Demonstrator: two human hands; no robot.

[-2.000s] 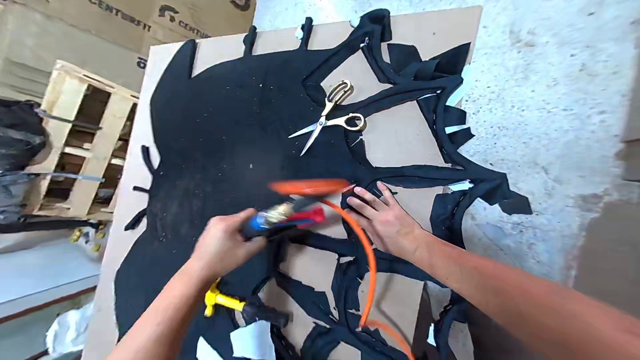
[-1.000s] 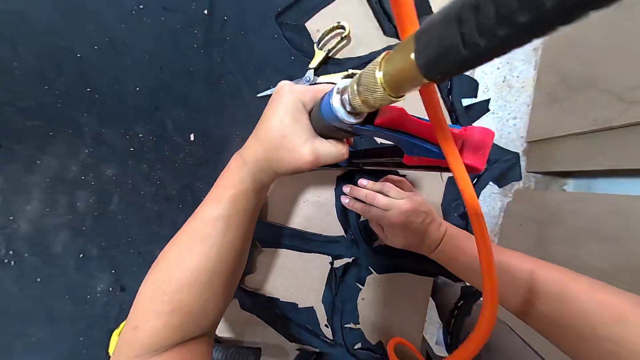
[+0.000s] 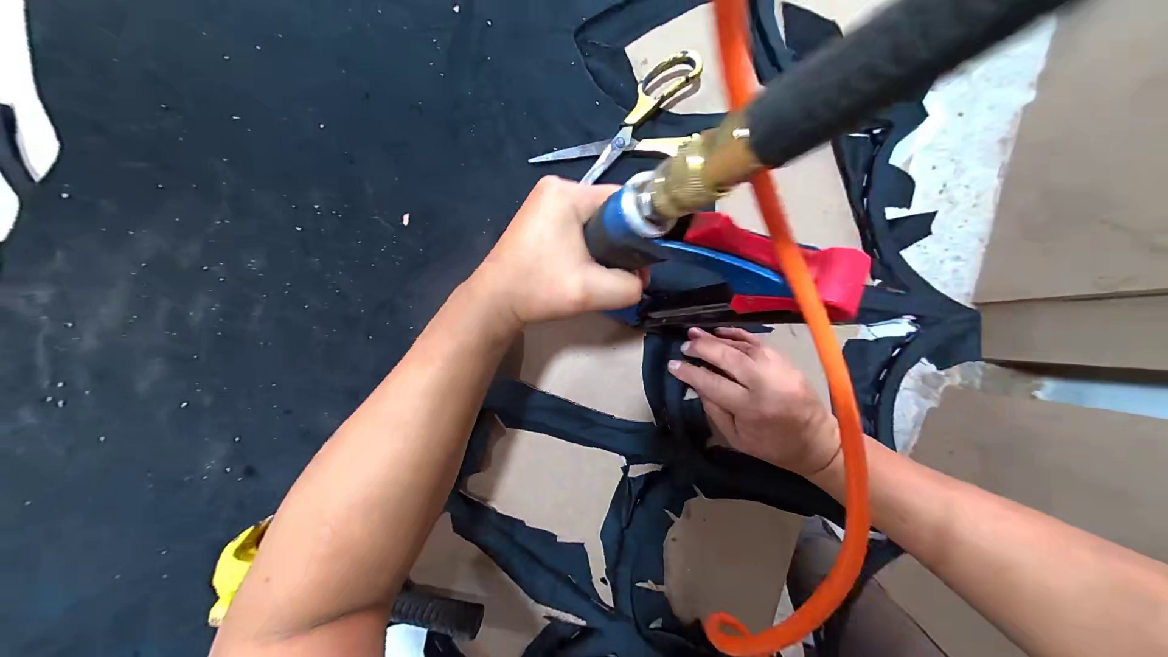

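Observation:
My left hand (image 3: 570,260) is closed around the grip of a blue and red pneumatic stapler (image 3: 730,260), whose brass air fitting (image 3: 698,173) and black hose sleeve point to the upper right. The stapler's nose and magazine lie low over the black fabric. Just below the magazine, my right hand (image 3: 762,397) presses its fingertips on a black fabric strip (image 3: 675,365). It holds no tool. Opened scissors with yellow handles (image 3: 671,82) lie on the fabric above my left hand. Where the stapler's tip meets the fabric is hidden.
An orange air hose (image 3: 844,392) hangs across the right side, in front of the stapler and my right forearm. Black fabric (image 3: 228,274) spreads over the left. Cut strips lie on brown board (image 3: 547,474). A yellow tool with a black handle (image 3: 438,611) lies partly under my left forearm. Cardboard (image 3: 1077,164) is at right.
Two seconds ago the stapler was blurred in motion to the left of my right hand; now it is down above my right fingertips. The view has moved much closer.

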